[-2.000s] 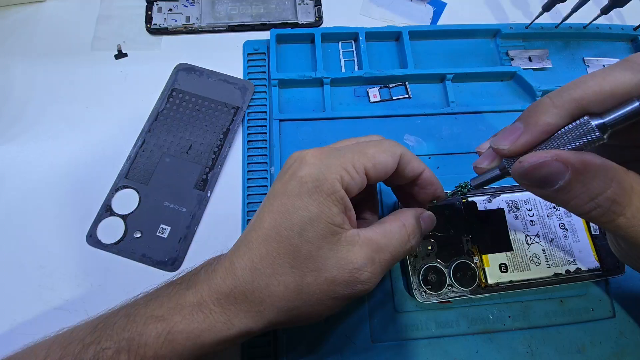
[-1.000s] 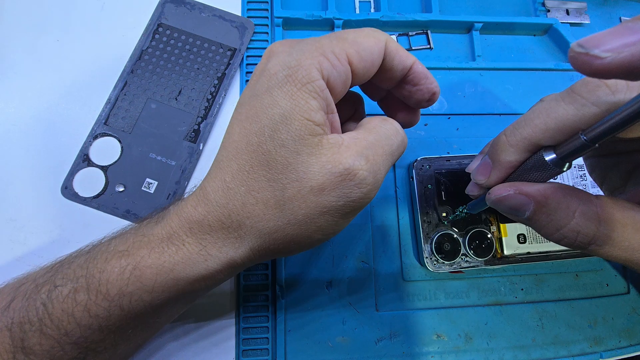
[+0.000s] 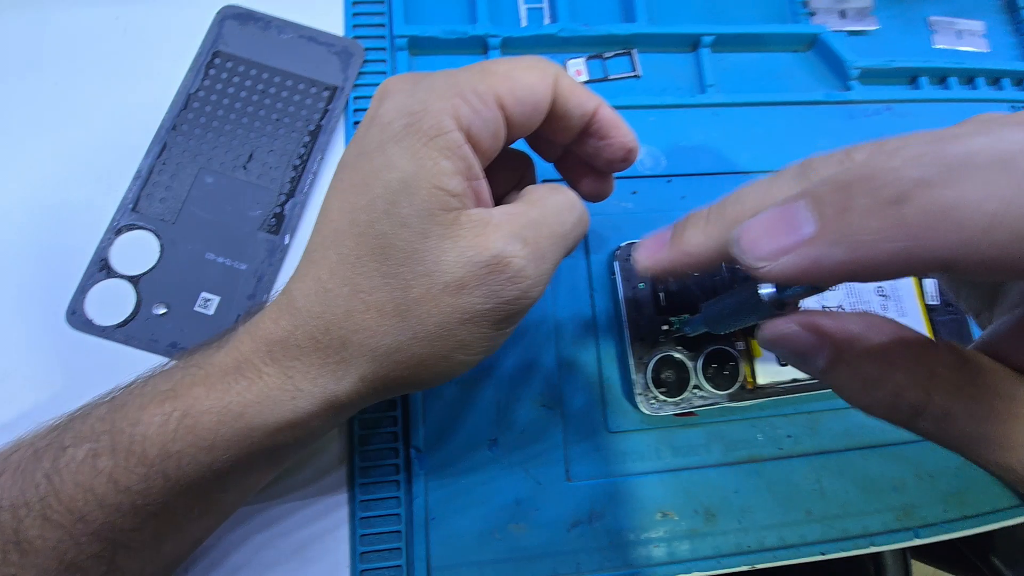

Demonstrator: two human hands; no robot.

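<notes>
An opened smartphone [image 3: 720, 392] lies flat on the blue silicone repair mat, its battery [image 3: 868, 308] and two camera rings showing. Over its right part is my right hand [image 3: 880, 232], blurred. A dark tool [image 3: 736, 310] with a metal collar points down-left between its thumb and fingers, over the board beside the camera rings; the grip itself is partly blurred. My left hand [image 3: 472, 216] hovers left of the phone with curled fingers; whether they pinch something small cannot be told. At the left, the grey phone back cover [image 3: 232, 216] lies inner side up, partly under my forearm.
The mat's raised compartment walls [image 3: 640, 40] run along the top. A SIM tray [image 3: 612, 66] sits in one compartment, with metal blades [image 3: 958, 34] farther right. The mat's ribbed left edge [image 3: 380, 480] borders the white table [image 3: 72, 104].
My left hand was at the phone two seconds ago, holding a dark part there, and has moved off to the left. My right hand's fingers have shifted on the tool since a second ago.
</notes>
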